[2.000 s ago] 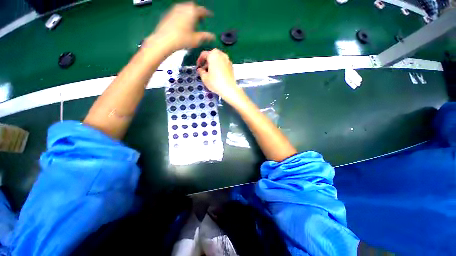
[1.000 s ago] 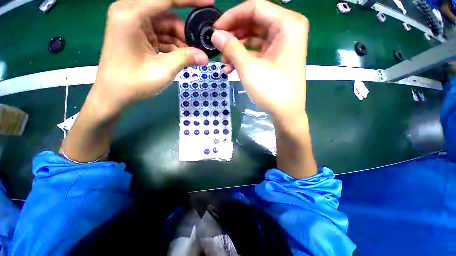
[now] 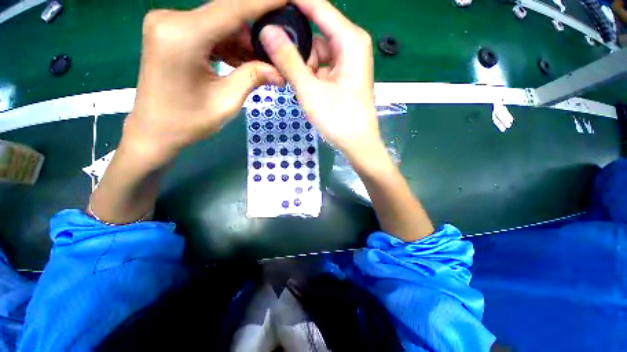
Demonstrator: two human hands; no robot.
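Note:
A black round part [image 3: 298, 33] is held up in both hands over the belt at the top centre. My left hand [image 3: 199, 82] grips its left side with fingers and thumb. My right hand [image 3: 326, 86] holds its right side, with the thumb pressed on the centre of its face and hiding it. Below lies the pale backing sheet [image 3: 265, 201] with neat rows of small dark dots [image 3: 270, 152]. Its lower part is mostly blank, with a few dots near the bottom right. My hands hide part of the sheet's top edge.
The green belt [image 3: 426, 65] carries other black round parts [image 3: 487, 57] and small white square parts [image 3: 519, 12]. A pale rail [image 3: 447, 93] borders it. Clear plastic [image 3: 352, 180] lies right of the sheet. A white scrap [image 3: 502, 117] and a box [image 3: 20, 163] lie farther out. Blue clothing shows at right.
My left hand has brought a black round part from the belt to my right hand. My right thumb has since moved onto its centre. The belt parts have shifted left.

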